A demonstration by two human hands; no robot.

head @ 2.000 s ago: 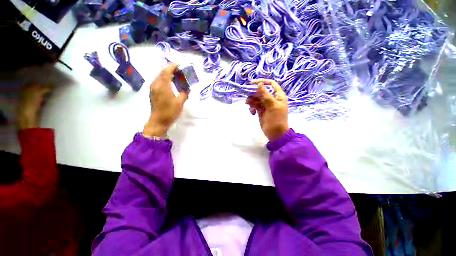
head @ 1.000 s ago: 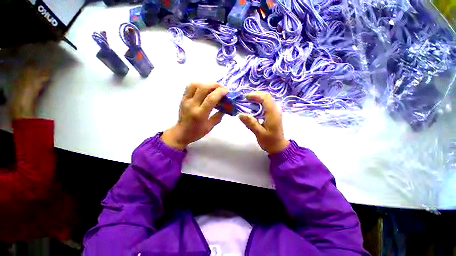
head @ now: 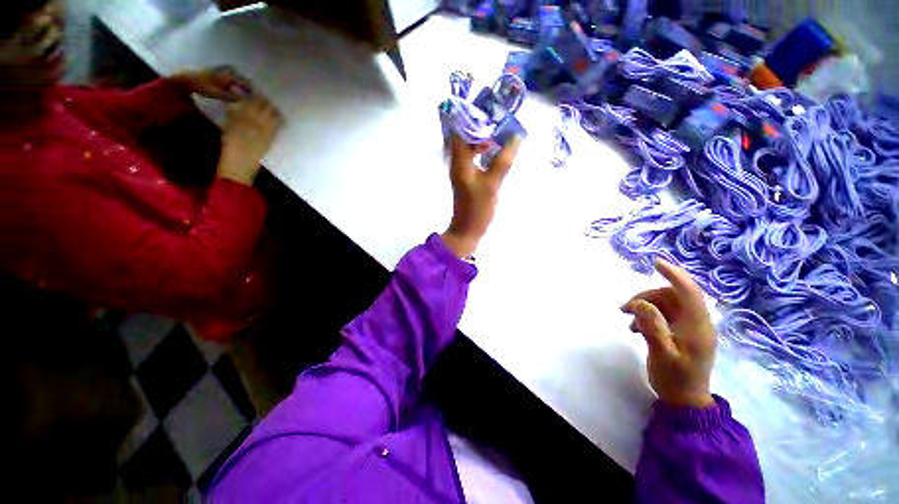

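My left hand [head: 475, 192] is stretched out over the white tabletop and grips a packed cable [head: 473, 120], its lilac loops showing above the fingers. Other sleeved cables [head: 508, 94] stand right behind and beside it; how they touch is blurred. My right hand [head: 675, 330] is empty, its thumb and index finger apart, above the table at the near edge of the lilac cable pile [head: 779, 231]. Dark card sleeves with orange-red marks [head: 702, 126] lie in a heap beyond the cables.
A person in red [head: 128, 207] sits at the left, hands over the table edge. A dark carton [head: 345, 18] stands at the far left. Clear plastic [head: 838, 463] lies at the lower right. A blue-and-orange pack [head: 796, 54] is at the far right. The checkered floor [head: 182, 384] shows lower left.
The view has turned left. My left hand has carried the packed cable to the standing sleeved cables. My right hand has let go of the cable loops and moved apart.
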